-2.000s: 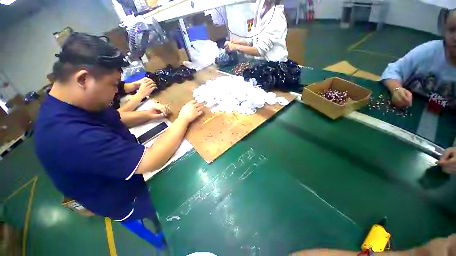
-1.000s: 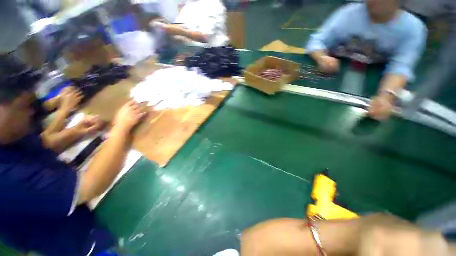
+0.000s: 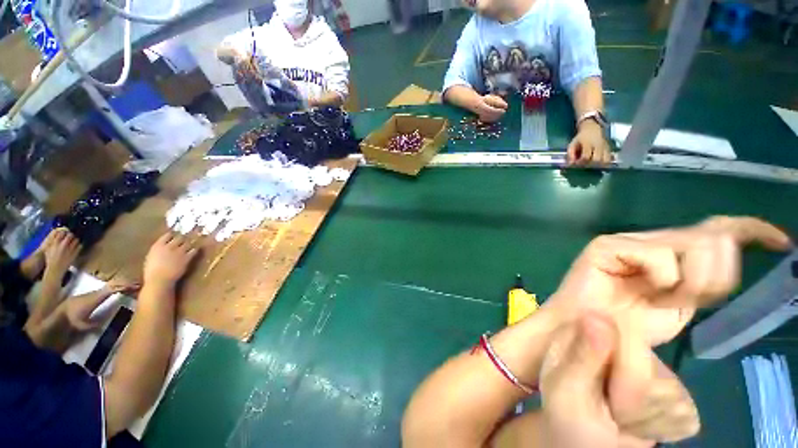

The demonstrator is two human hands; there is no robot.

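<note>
My left hand (image 3: 652,271), with a red and white band at its wrist, reaches across the lower right. One finger points right and the others are loosely curled; nothing shows in it. My right hand (image 3: 612,385) overlaps it, nearer the camera, with the thumb up and fingers curled; its palm is hidden. Both hands are slightly blurred. The yellow glue gun (image 3: 522,304) is on the green bench (image 3: 411,236) behind my left wrist, with its dark nozzle pointing away and the rest hidden.
A brown board (image 3: 236,302) at left bears white discs (image 3: 249,192); a black parts heap (image 3: 311,136) is behind. A cardboard box (image 3: 420,157) of small reddish pieces stands by the far rail. Glue sticks (image 3: 772,398) and a post (image 3: 744,306) are right. People sit left and opposite.
The view has swung right. Both hands have come much further into view, and my left hand and wrist now cover most of the glue gun.
</note>
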